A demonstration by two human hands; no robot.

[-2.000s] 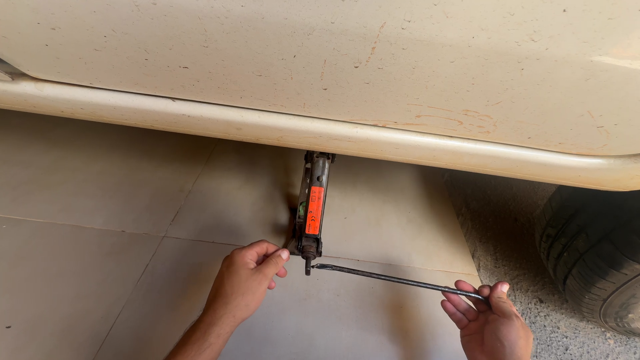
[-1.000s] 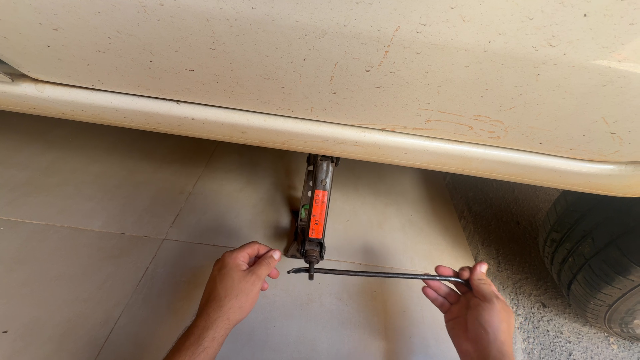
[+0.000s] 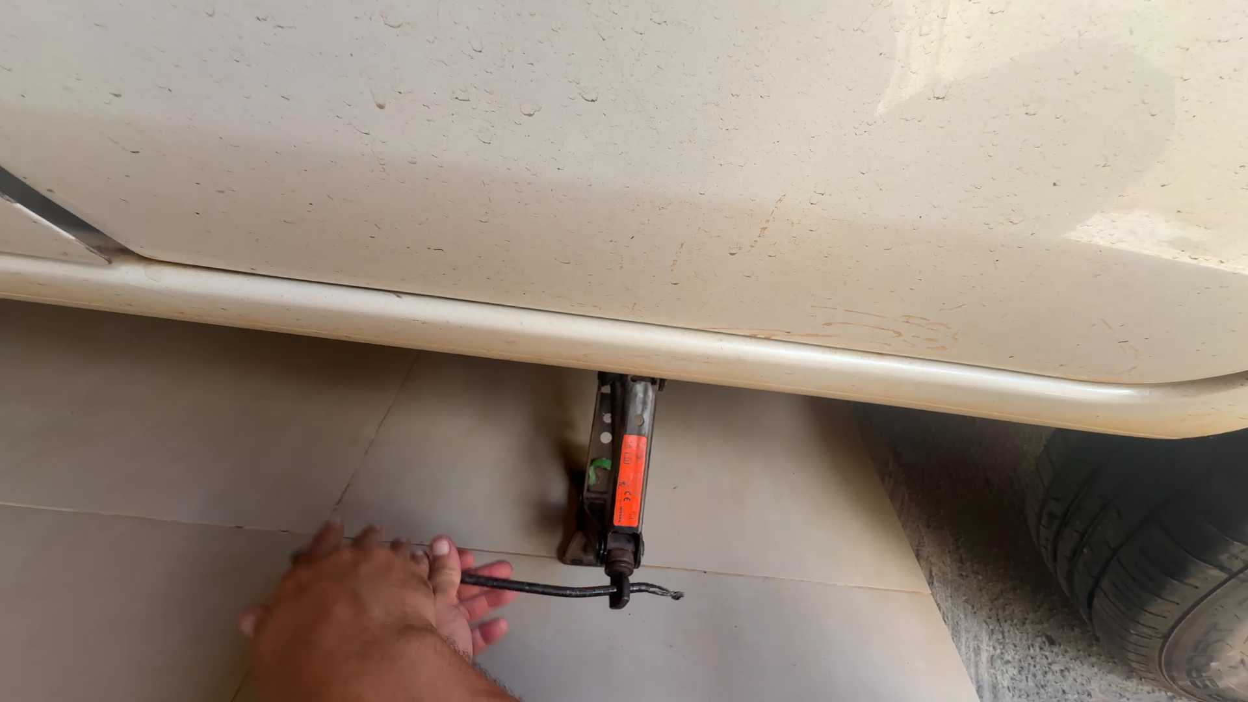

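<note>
A dark metal scissor jack [image 3: 624,468] with an orange label stands under the car's sill. A thin dark metal crank rod [image 3: 546,588] passes through the eye at the jack's screw end, its bent tip sticking out to the right. My left hand [image 3: 473,600], palm up, holds the rod's left part between thumb and fingers; much of this hand is hidden. Across it lies my right hand [image 3: 356,604], back upward, its forearm coming from the lower right. What is under the right palm is hidden, so I cannot tell whether it grips the rod too.
The cream car body [image 3: 585,175] and its rounded sill [image 3: 487,327] span the view above the jack. A black tyre [image 3: 1141,565] is at the lower right, over rough grey ground [image 3: 985,575]. Large floor tiles [image 3: 175,419] lie beneath the jack and hands.
The rod's long part has swung from the right of the jack to its left. My right hand has moved left, across my left hand, which was beside the jack and now holds the rod.
</note>
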